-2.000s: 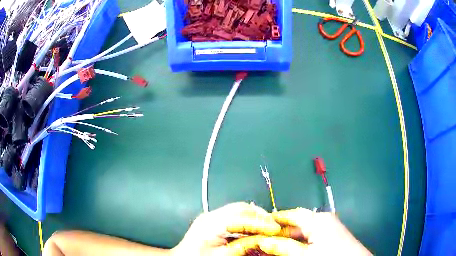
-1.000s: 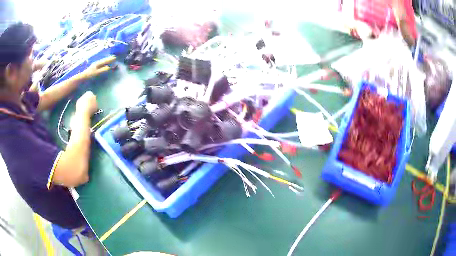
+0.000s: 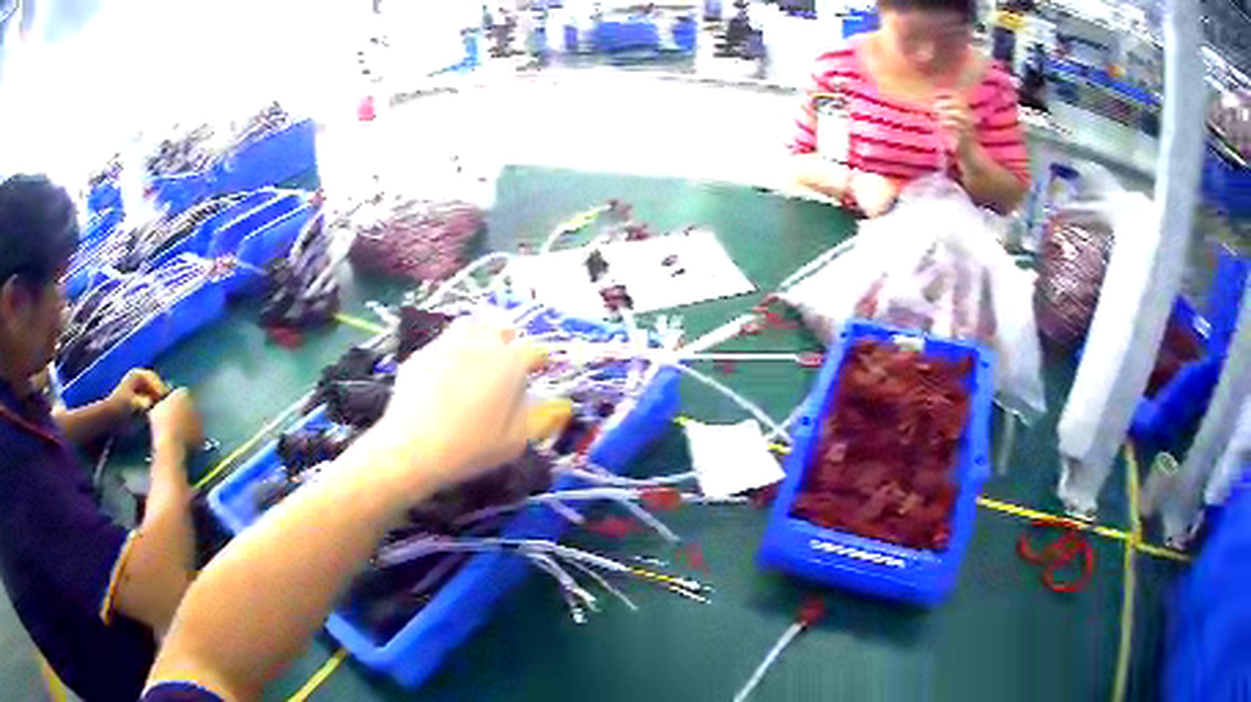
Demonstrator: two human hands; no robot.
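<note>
My left hand [image 3: 473,405] reaches in from the lower left over the blue harness bin [image 3: 412,656]. Yellow covers show on its thumb and fingertips. A white cable [image 3: 686,355] runs straight to the right from its fingers, with a small red connector [image 3: 812,359] at its far end. The fingers appear closed on the cable; the grip is partly blurred. Black round parts [image 3: 473,497] and white cables lie in the bin under the hand. Loose wire ends [image 3: 576,562] hang over its right side. My right hand is out of the picture.
A blue housing bin [image 3: 858,555] holds red-brown housings. Beside it are a paper tag [image 3: 734,458], orange-handled scissors [image 3: 1056,554] and a cable with a red end [image 3: 775,651]. One person sits left, another opposite behind a clear bag [image 3: 933,261]. White posts [image 3: 1132,316] stand right.
The view has swung left and up. My hands were together at the bench's near edge, then out of view; now my left hand is over the harness bin with a white cable.
</note>
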